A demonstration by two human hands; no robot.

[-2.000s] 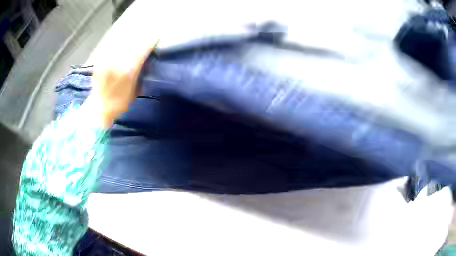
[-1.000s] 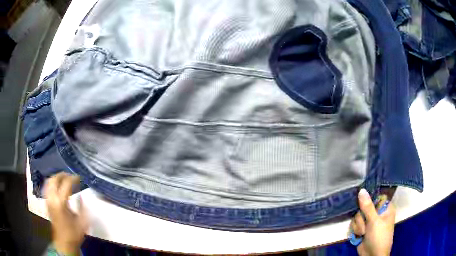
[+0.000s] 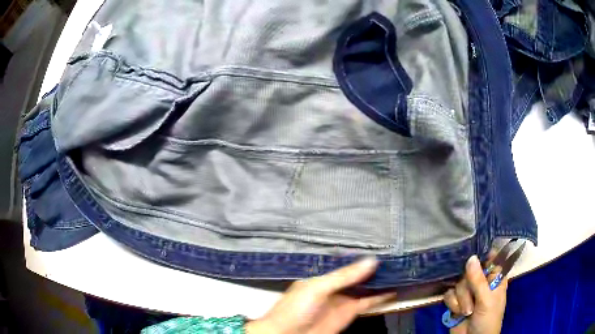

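A denim jacket (image 3: 248,117) lies inside out on the white table, its pale grey-blue inside up. Its dark blue hem (image 3: 274,264) curves along the near edge. An armhole (image 3: 372,72) edged in dark blue shows at the upper right. My left hand (image 3: 326,297) lies at the hem right of the middle, fingers spread, thumb on top of the band; the other fingers are partly under its edge. My right hand (image 3: 479,297) holds snips (image 3: 501,269) with a blue handle at the hem's right corner, blades apart and pointing up and right, thumb near the band.
The white table (image 3: 551,176) has a curved near edge. Folded dark denim (image 3: 55,189) lies at the left under the jacket. A loose heap of denim garments (image 3: 548,45) lies at the upper right. Bright blue crates (image 3: 554,293) show below the table at the right.
My left hand has moved right from the left end of the table to the hem. The jacket has shifted slightly up and left. The snips' blades now show beside my right hand.
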